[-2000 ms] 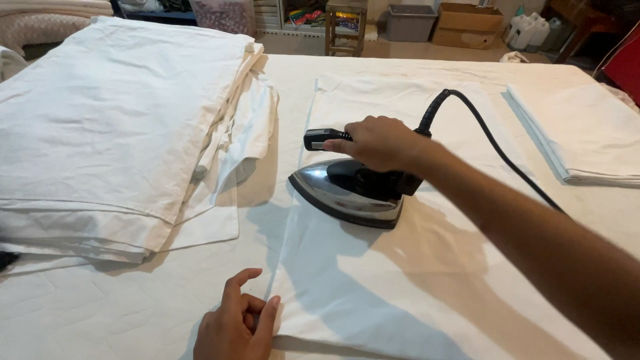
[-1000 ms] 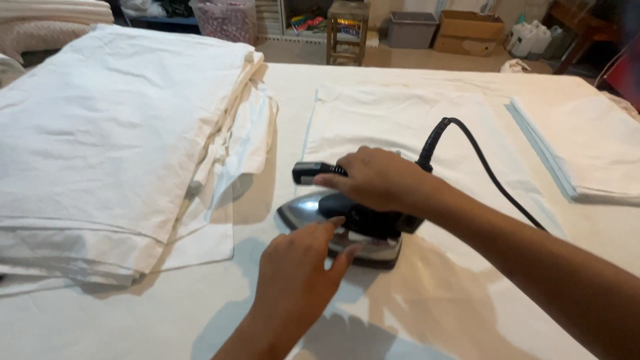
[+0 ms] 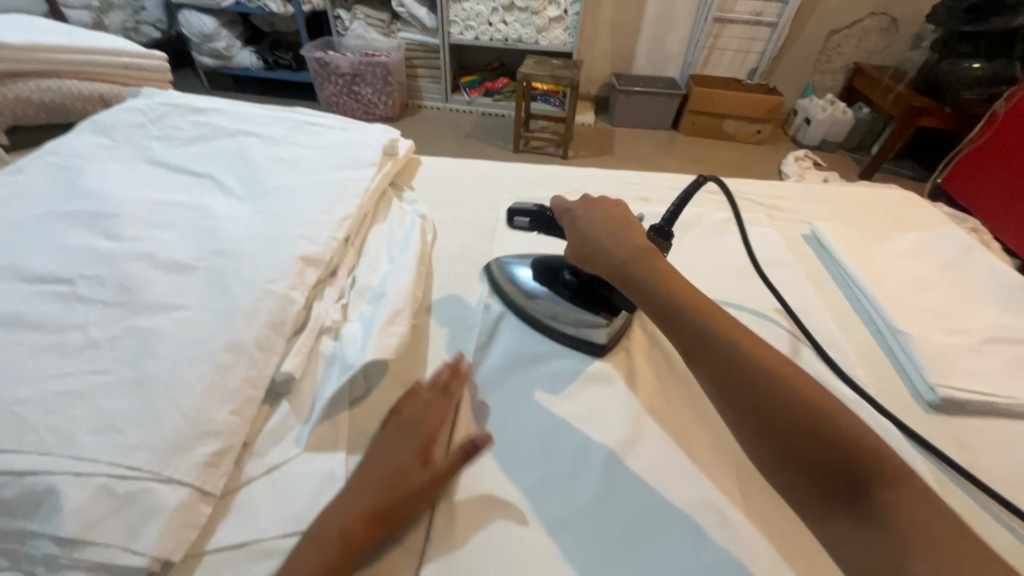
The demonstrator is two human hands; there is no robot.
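My right hand (image 3: 604,236) grips the black handle of an electric iron (image 3: 560,304), whose shiny metal body points to the left. The iron rests on a white cloth (image 3: 592,448) laid flat on the covered table. A black cord runs from the rear of the handle toward the lower right. Slightly blurred, my left hand (image 3: 428,440) is at the left edge of that cloth, below the iron's tip, fingers extended and holding nothing. Whether its palm touches the cloth I cannot tell.
A large pile of white cloth (image 3: 184,240) covers the table's left side. Folded white cloth (image 3: 944,320) lies at the right, near the black cord (image 3: 788,308). Beyond the table stand a wooden stool (image 3: 548,72), a grey bin (image 3: 646,102) and a cardboard box (image 3: 732,108).
My left hand has moved away from beside the iron, where it was one second ago, to the cloth's left edge. My right hand has stayed on the handle. The view has tilted up.
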